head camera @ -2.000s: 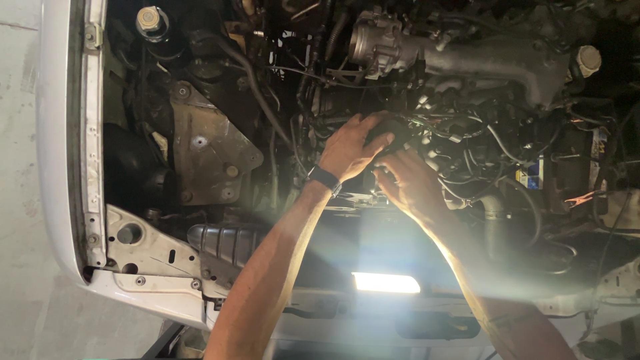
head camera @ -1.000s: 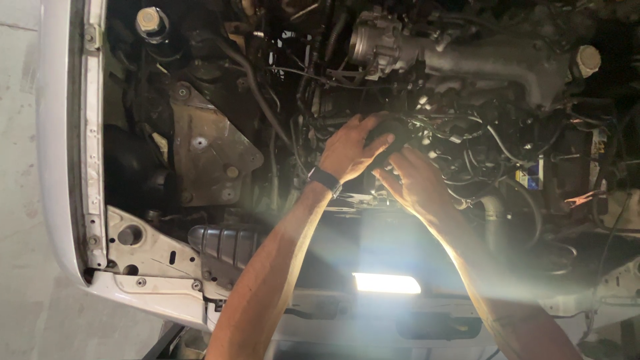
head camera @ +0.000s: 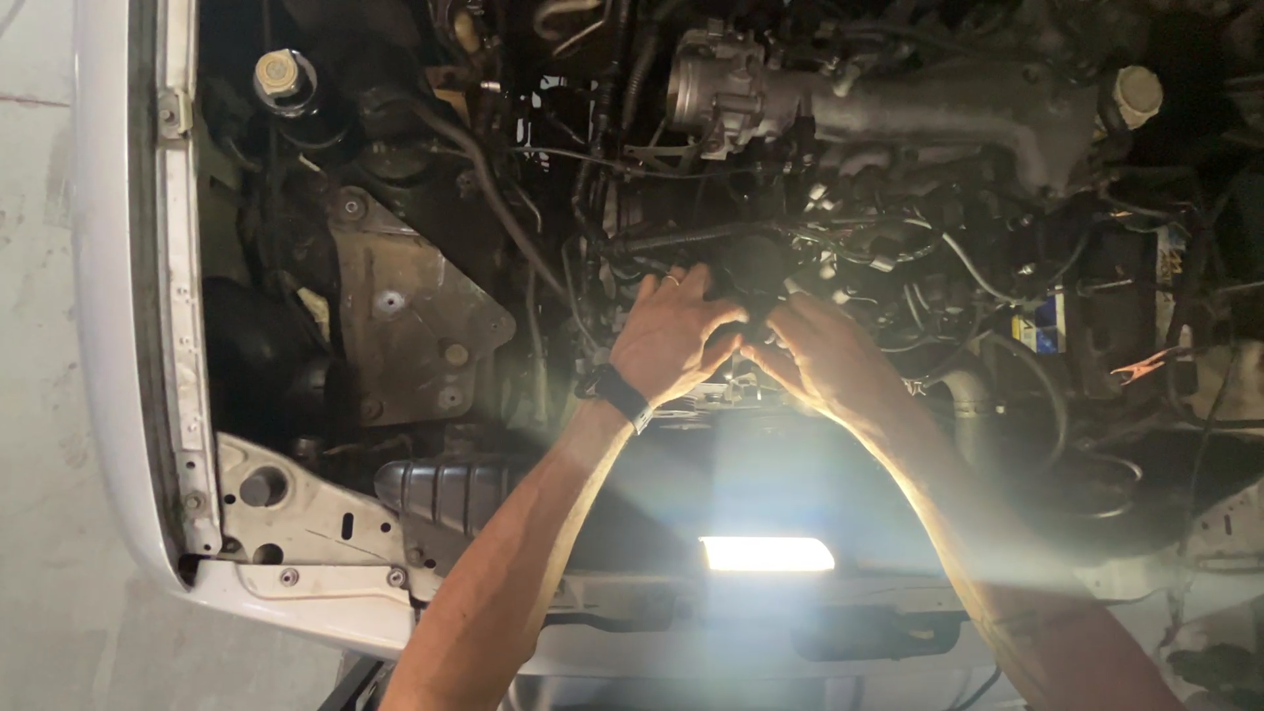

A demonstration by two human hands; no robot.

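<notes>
Both bare hands are down in the engine bay of a car. My left hand point(head camera: 676, 331), with a dark wristwatch point(head camera: 619, 395) and a ring, lies over hoses and wiring, thumb and index finger bent toward the middle. Just to its right, my right hand point(head camera: 815, 346) reaches in with its fingertips among dark engine parts. A dark round part point(head camera: 755, 262) sits just above and between the hands. What the fingertips touch is too dark to make out. A wiring harness point(head camera: 711, 235) crosses beyond the fingers, and light-coloured connectors point(head camera: 844, 296) lie beside the right hand.
A bright work light point(head camera: 767, 554) shines below the hands. The metal intake manifold point(head camera: 889, 109) runs across the top. At left are a metal bracket plate point(head camera: 415, 286) and the fender edge point(head camera: 104, 296). A battery point(head camera: 1136, 286) and a reddish clamp point(head camera: 1144, 366) are at right.
The left hand's fingers have shifted and spread a little over the engine parts. The right hand stays beside it, its fingers slightly moved. The dark round part shows more plainly above the hands.
</notes>
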